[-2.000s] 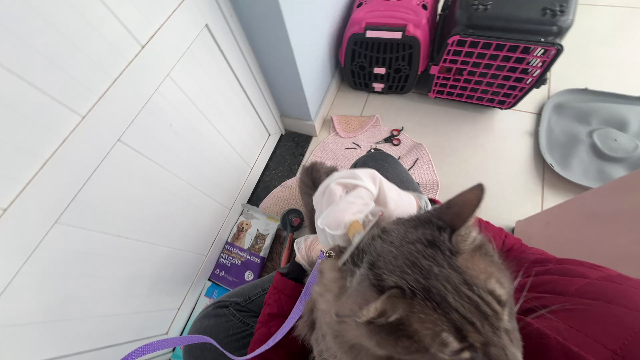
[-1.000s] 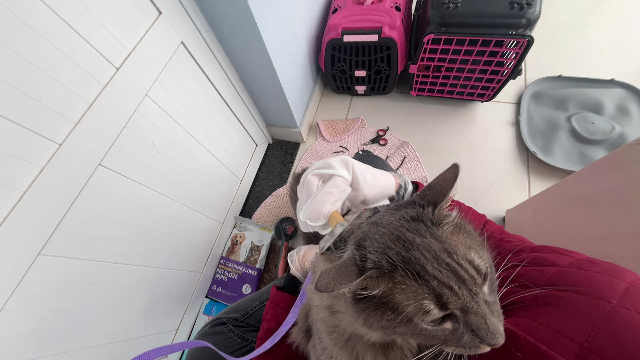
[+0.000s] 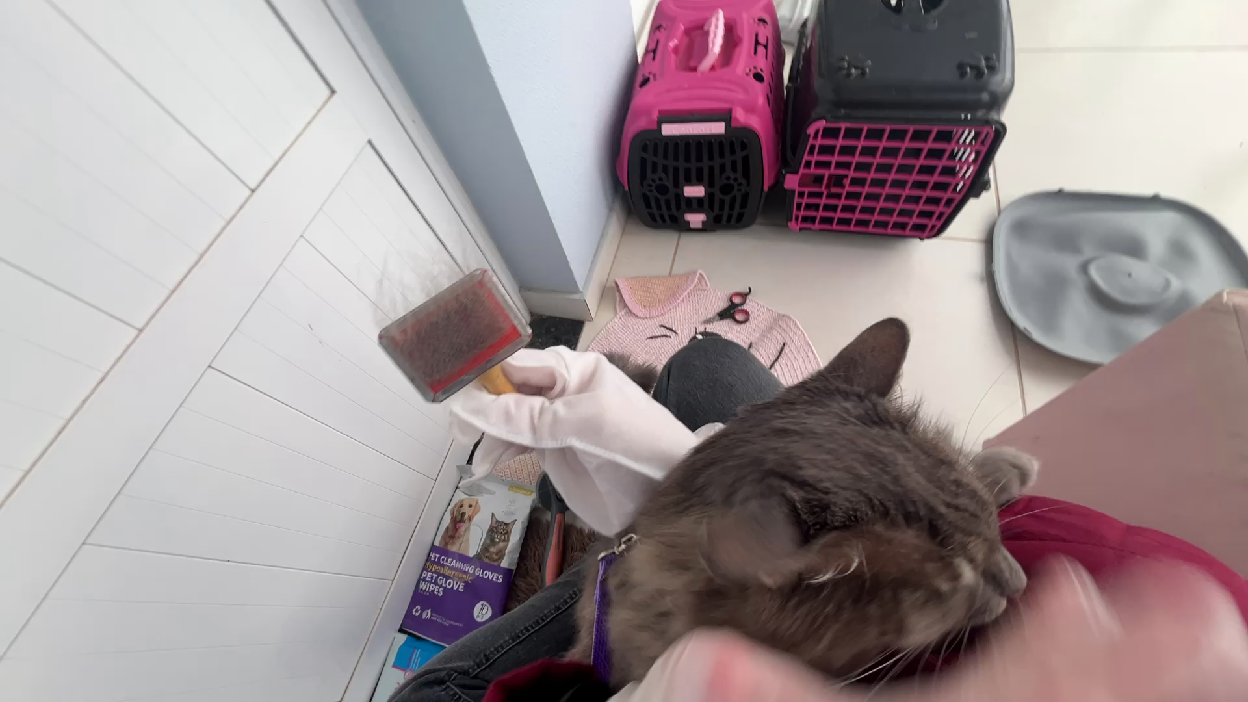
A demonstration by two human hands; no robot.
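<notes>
My right hand (image 3: 575, 419), in a loose white glove wipe, holds a slicker brush (image 3: 455, 336) by its yellow handle, left of a grey cat (image 3: 819, 507). The brush's pin face shows, with wispy loose fur at its upper edge. The cat is against my lap and dark red sleeve, head toward the right. A purple leash (image 3: 603, 619) clips on at its neck. My left hand (image 3: 985, 643) is a blur at the bottom edge, close in front of the cat's muzzle and partly cut off; its grip cannot be made out.
A pack of pet glove wipes (image 3: 463, 561) and a red-handled brush (image 3: 555, 536) lie by the white door (image 3: 263, 419). Red-handled scissors (image 3: 733, 307) rest on a pink mat (image 3: 663, 327). Beyond stand pink (image 3: 694, 175) and black (image 3: 907, 78) pet carriers and a grey lid-like tray (image 3: 1111, 263).
My right hand has moved left with the brush, out from behind the cat. My left hand has moved from left of the cat to the front of its face.
</notes>
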